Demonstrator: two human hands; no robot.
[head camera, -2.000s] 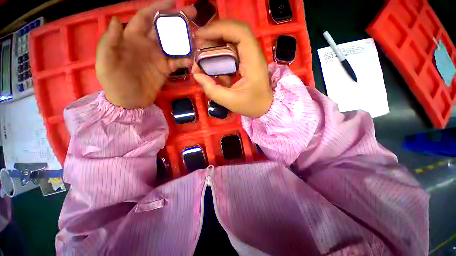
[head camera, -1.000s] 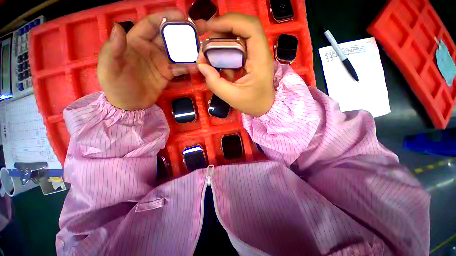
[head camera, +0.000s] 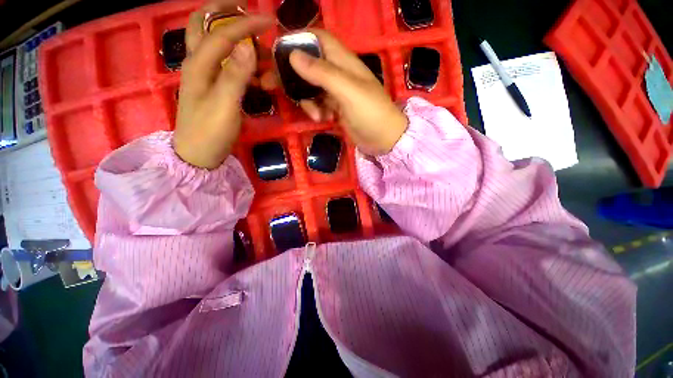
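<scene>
My left hand (head camera: 214, 100) holds a smartwatch unit (head camera: 223, 24) with a yellow-orange lit screen, its fingers lying over the glass. My right hand (head camera: 353, 92) holds a second smartwatch unit (head camera: 293, 72) with a dark screen and a bright glare at its top; the thumb rests on the glass. Both hands are bare and above the red compartment tray (head camera: 79, 134). Several dark smartwatch units lie in its pockets, one of them (head camera: 324, 153) below my right hand. My left hand partly hides the unit it holds.
At right lie a marker pen (head camera: 506, 77) on a white record sheet (head camera: 550, 122) and a second red tray (head camera: 590, 70) with a pale blue-green tag (head camera: 656, 92). At left are a calculator (head camera: 31, 92), a written form (head camera: 37, 193) and a metal clip (head camera: 46, 251).
The left unit has moved up and left, its white screen now yellow-orange, with fingers over it. The right unit has turned from edge-on to face up, its screen dark, with the thumb on it.
</scene>
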